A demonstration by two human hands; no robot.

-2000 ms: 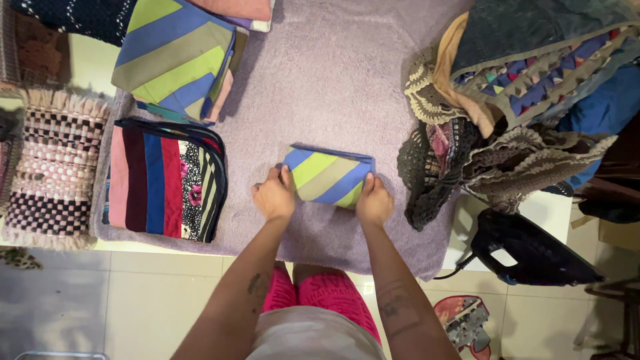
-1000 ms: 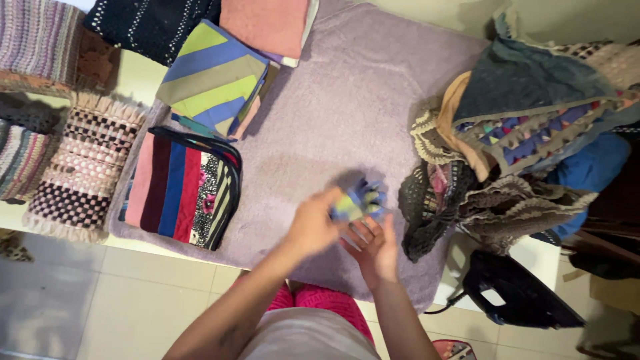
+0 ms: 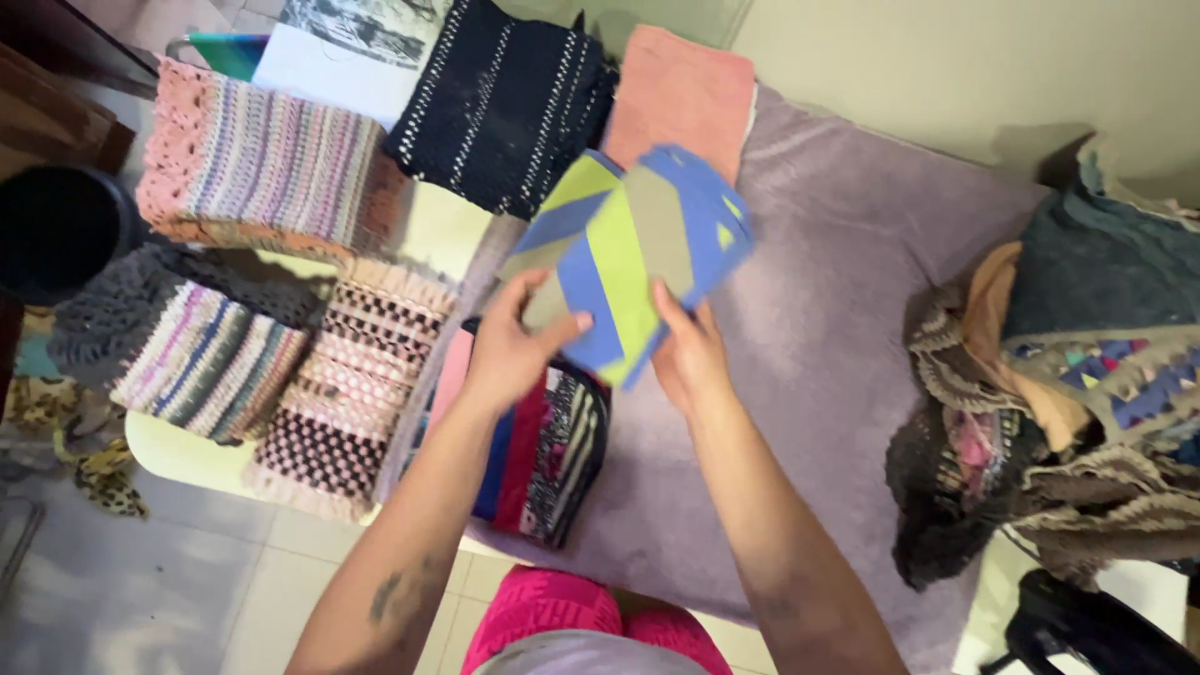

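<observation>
Between my two hands is a folded cloth with blue, lime and grey diagonal stripes [image 3: 623,258], slightly blurred. My left hand [image 3: 516,347] holds its lower left edge, thumb on top. Its lower right edge is in my right hand [image 3: 689,347]. Just beyond and partly behind it, a similar striped folded cloth [image 3: 562,211] shows. A folded pink cloth [image 3: 682,98] lies past that one. Under my left forearm, partly hidden, sits a folded cloth with red, blue and patterned stripes [image 3: 525,459].
A mauve towel [image 3: 816,281] covers the table. Folded woven and crocheted pieces lie left, among them a fringed mat [image 3: 356,384], a lilac-striped piece [image 3: 272,159] and a black one [image 3: 506,103]. Loose textiles [image 3: 1059,375] are heaped right, above a black clothes iron [image 3: 1087,623].
The held striped cloth has moved left, from the towel's near middle to the folded stacks, and shows a broader face than a second ago. The view has shifted left.
</observation>
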